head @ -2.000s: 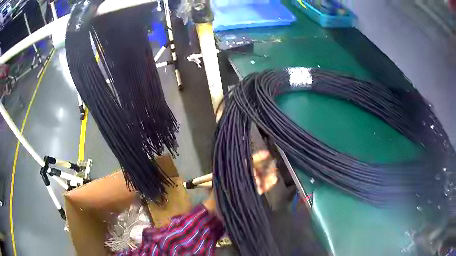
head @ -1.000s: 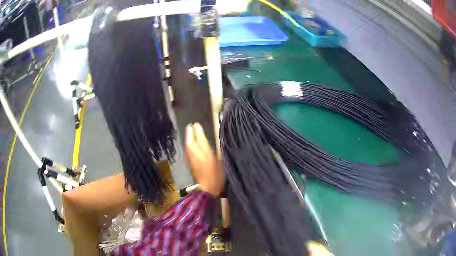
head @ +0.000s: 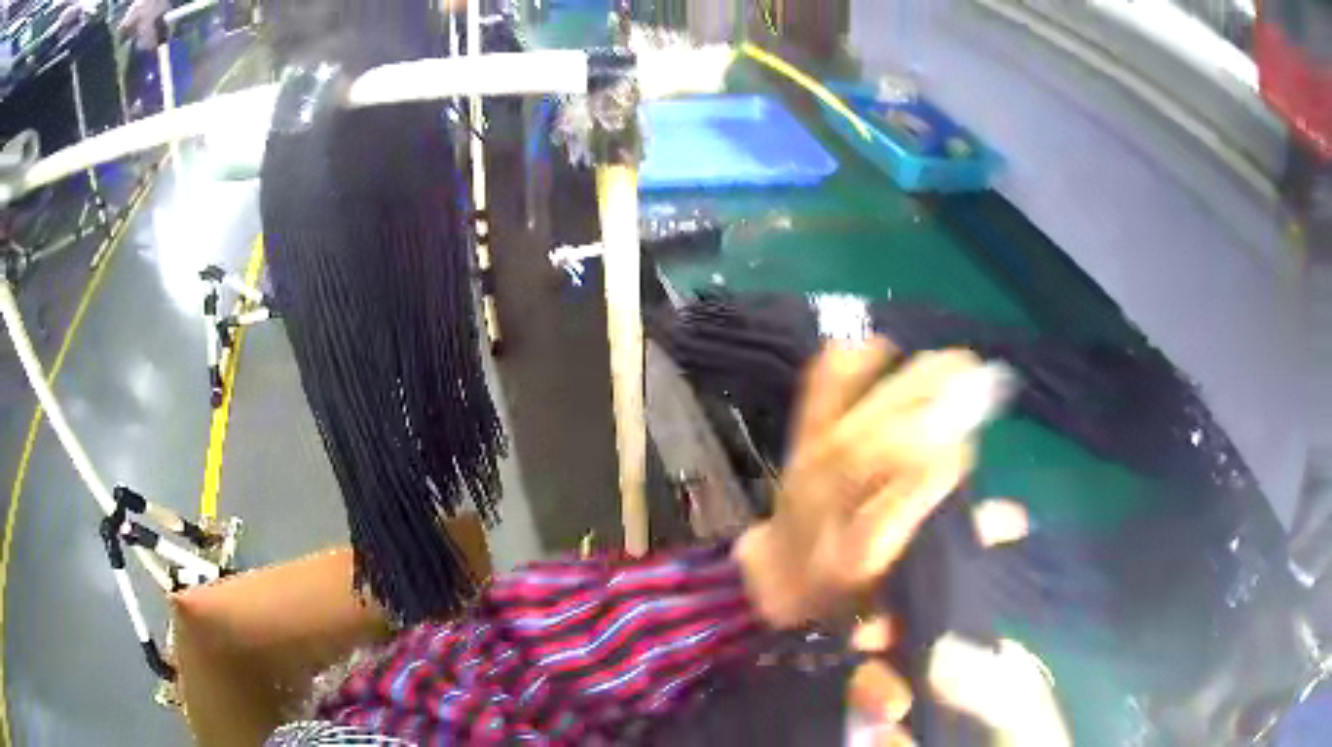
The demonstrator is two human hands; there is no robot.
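A thick bundle of thin black cables [head: 1096,382] lies looped on the green bench, with a shiny pale band [head: 841,320] around its bend. My left hand [head: 877,489], bare and in a striped sleeve, is over the near part of the bundle. It is motion-blurred, and whether its fingers grip any cables cannot be told. My right hand [head: 1001,693] is low in the picture, partly cut off by the bottom edge. Its fingers are wrapped around the dark bundle below my left hand. The cable ends are hidden.
Black cables [head: 380,336] hang from a cream pipe rack [head: 468,76] at the left, above a cardboard box [head: 270,635]. A blue tray [head: 738,142] and a smaller blue bin [head: 935,153] stand at the bench's far end. An upright pipe [head: 624,350] stands beside the bench edge.
My left hand has moved right, from beside the rack post to over the bundle. My right hand has come further into view. The near cables have been drawn up and bunched toward the right.
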